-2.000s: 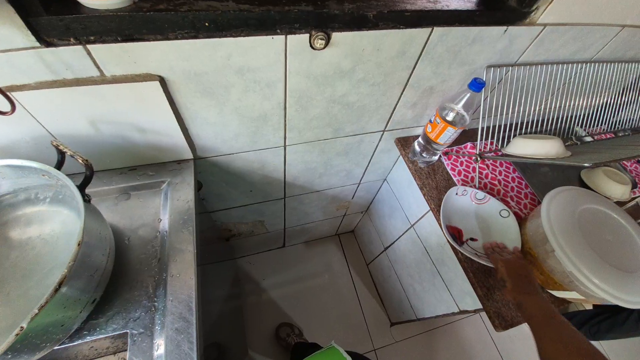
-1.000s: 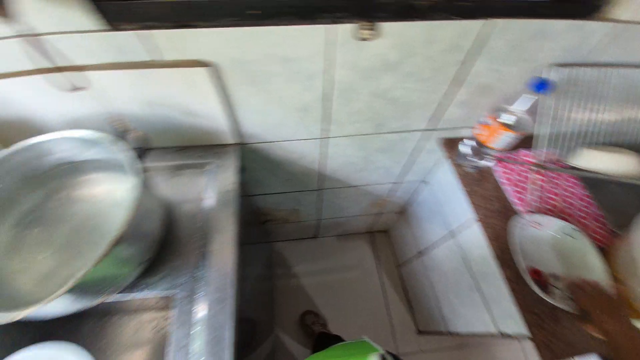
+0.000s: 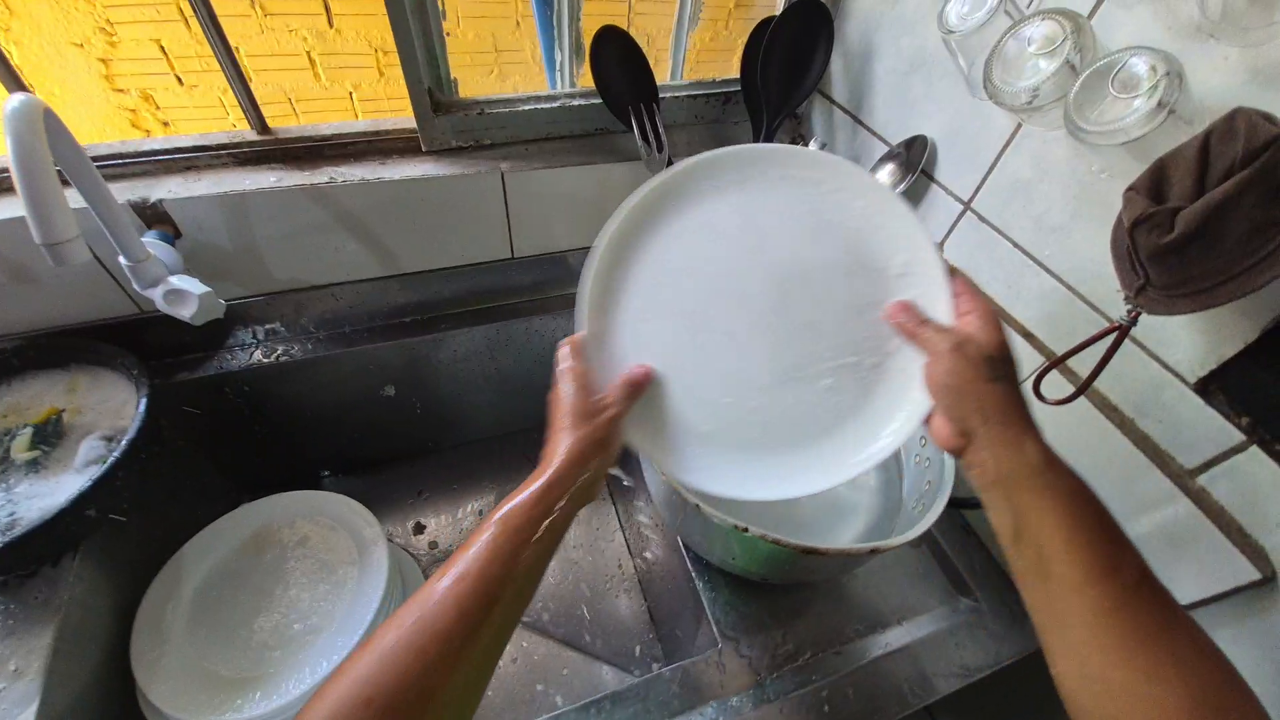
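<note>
A wet white plate [image 3: 765, 320] is held up between both hands, over an aluminium pot [image 3: 800, 540] with water in it. My left hand [image 3: 590, 410] grips the plate's lower left rim, thumb on its face. At its right rim, my right hand [image 3: 965, 370] holds on in the same way. Below and to the left, a stack of wet white plates [image 3: 260, 600] lies in the stainless steel sink [image 3: 480, 500].
A white tap [image 3: 90, 180] curves over the sink's back left, above a basin of sudsy water [image 3: 60, 440]. Black-handled utensils [image 3: 625, 75] stand behind the plate. Glass lids [image 3: 1125, 95] and a brown cloth strainer [image 3: 1200, 220] hang at the right.
The view has swung from the counter with the bottle and dish rack to the sink and window. Both hands now hold a white plate; earlier one hand was at a patterned dish.
</note>
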